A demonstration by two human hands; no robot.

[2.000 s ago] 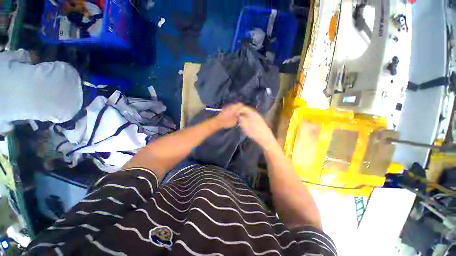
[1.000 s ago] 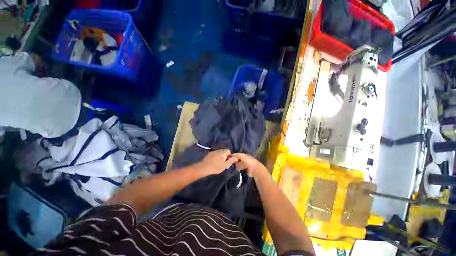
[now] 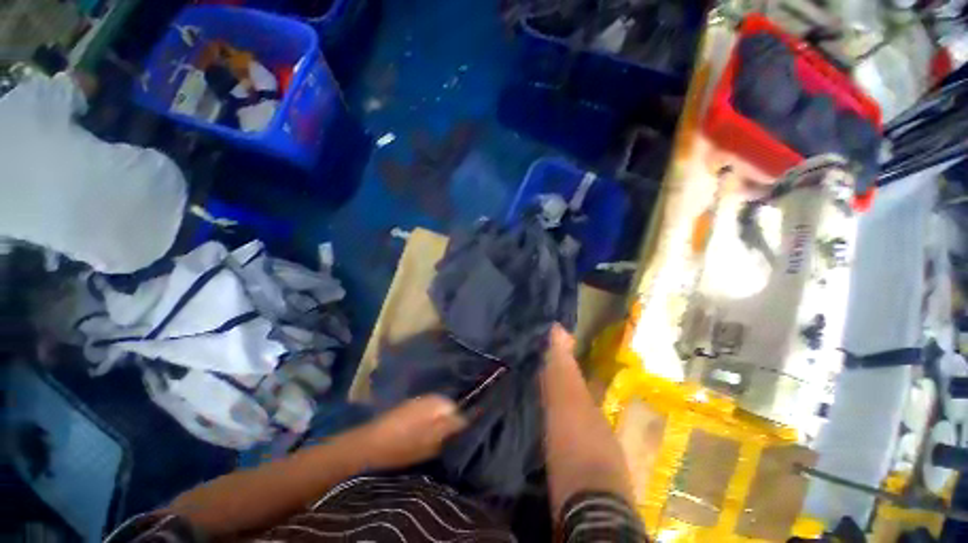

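Note:
A gathered bundle of dark grey cloth [image 3: 494,286] lies in front of me over a tan cardboard sheet [image 3: 409,281]. A narrow tie strip [image 3: 483,385] runs from the bundle's middle to my left hand [image 3: 427,420]. My left hand is blurred and closed on the strip's end, low and to the left of the bundle's middle. My right hand [image 3: 558,345] is at the bundle's right side, blurred and partly hidden; what its fingers hold cannot be made out.
A white sewing machine [image 3: 785,276] and a yellow-taped board [image 3: 706,456] are at the right, with a red bin [image 3: 732,122] behind. Blue crates [image 3: 308,127] stand at the back. White and dark cloth [image 3: 202,329] lies at the left. A person's pale sleeve [image 3: 96,191] shows farther left.
My hands, together at the bundle's middle before, are now apart. The left has moved down and left, drawing the strip out; the right is at the bundle's right side. The view has shifted.

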